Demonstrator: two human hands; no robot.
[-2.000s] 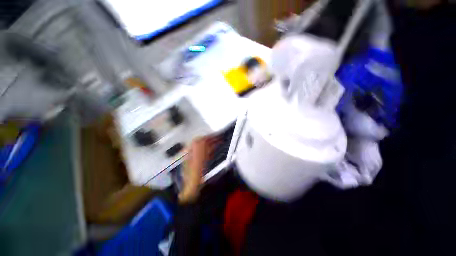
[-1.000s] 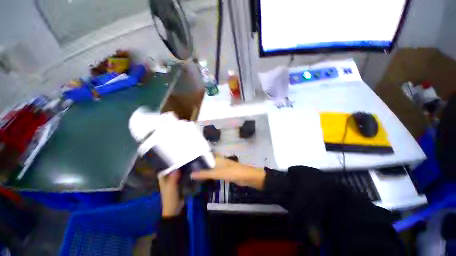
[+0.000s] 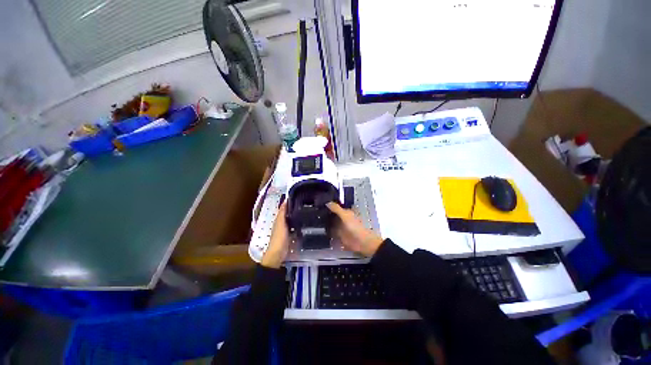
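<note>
A white-and-black camera housing [image 3: 311, 192] lies on the perforated base plate [image 3: 365, 207], its black hollow front part towards me and a dark square panel on its white shell. My left hand [image 3: 278, 239] holds its left side. My right hand [image 3: 352, 228] holds its right side, thumb on the black part. A black locating block [image 3: 348, 197] shows just right of the housing; the other blocks are hidden. A thin white cable [image 3: 260, 203] curves down at the plate's left.
Keyboard [image 3: 350, 286] on its pull-out tray below. Mouse [image 3: 499, 194] on a yellow pad at right. Control panel [image 3: 428, 130], curled paper [image 3: 378, 135] and laser column [image 3: 341, 85] behind. Monitor [image 3: 457, 43] above. Green bench [image 3: 121, 207] and blue crate [image 3: 157, 331] at left.
The housing, tilted in my hands left of the plate a second ago, is now on the plate. Both hands moved right with it. The view has steadied.
</note>
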